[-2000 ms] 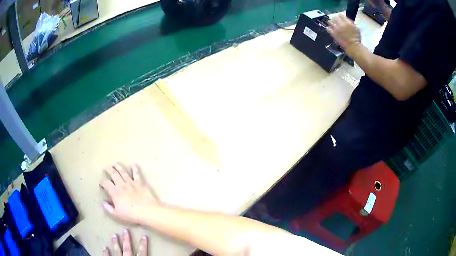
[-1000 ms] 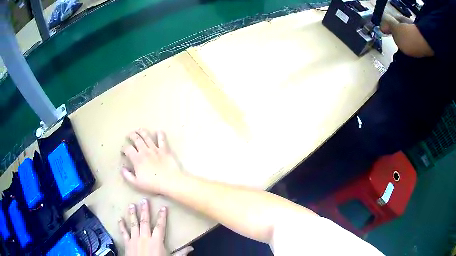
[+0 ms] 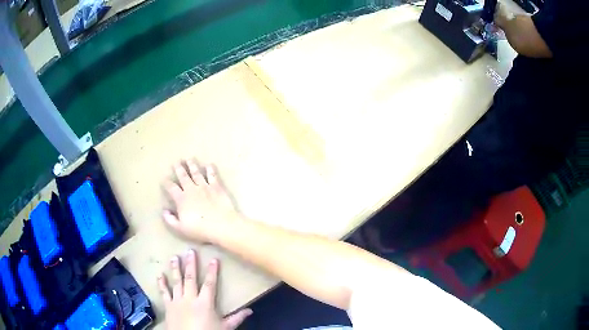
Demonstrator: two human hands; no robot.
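Note:
My right hand [image 3: 201, 205] lies palm down on the tan cardboard bench top [image 3: 368, 97], fingers apart, holding nothing. My left hand [image 3: 191, 296] lies just below it, also palm down with fingers spread and empty, its wrist cut off by the bottom edge. To the left, black base covers [image 3: 119, 219] lie in a row, inner sides up, with bright blue battery packs [image 3: 90, 216] in them. Another black cover [image 3: 139, 290] with a blue pack [image 3: 92, 314] lies nearer, left of my left hand. Neither hand touches them.
A grey post [image 3: 40, 103] stands at the left bench edge. A green conveyor [image 3: 194, 32] runs along the far side. A neighbouring worker's arm [image 3: 526, 35] is at a black box-shaped device [image 3: 449, 29] at upper right. A red stool [image 3: 516, 225] stands below the right edge.
The view has turned left and down, bringing more of the covers and of my left hand into view. My hands stay flat on the bench. The neighbour's hands have moved lower at the device.

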